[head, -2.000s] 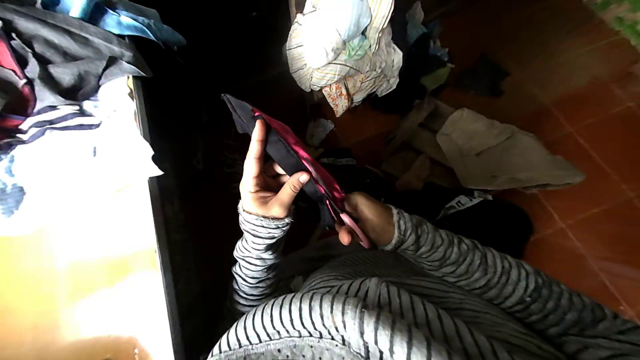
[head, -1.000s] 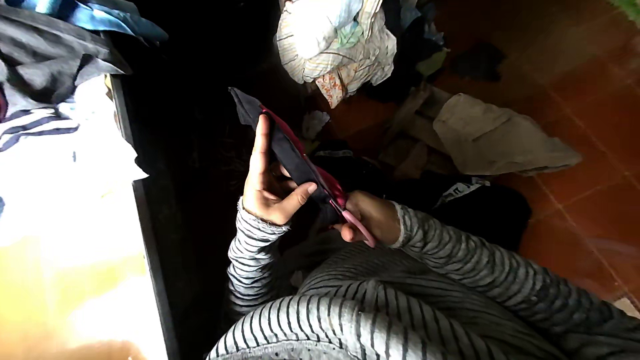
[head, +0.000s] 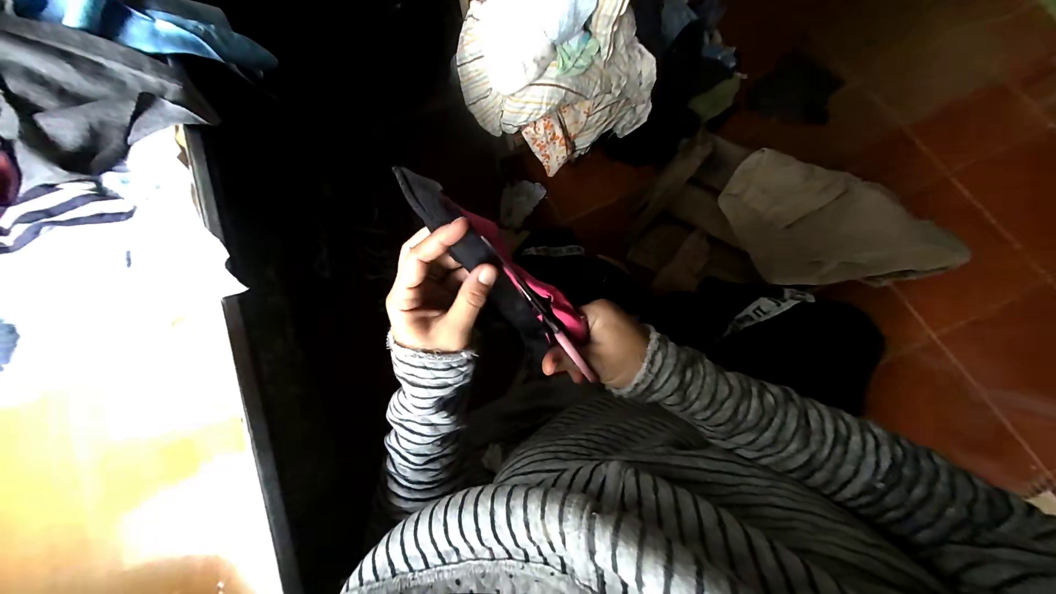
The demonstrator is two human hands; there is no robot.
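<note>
Between my hands a narrow piece of dark and magenta fabric (head: 516, 305) runs slantwise. My left hand (head: 437, 289) pinches its dark upper part between thumb and fingers. My right hand (head: 606, 342) is closed around a pair of scissors with pink handles (head: 575, 356) at the lower end of the fabric. The scissor blades lie along the magenta layer; their tips are hard to make out, and part of the handles is hidden by my fingers.
At the left, a brightly lit table (head: 124, 495) bears dark cloths (head: 74, 91) and a striped cloth (head: 74, 210). A heap of pale patterned fabric (head: 569, 82) is ahead. Beige cloth (head: 825, 223) and black cloth with lettering (head: 808, 346) lie on the tiled floor (head: 973, 330) at the right.
The scissors' pink handles sit at a slightly different angle, and more of the magenta layer shows beside the blades. Both hands keep nearly the same places.
</note>
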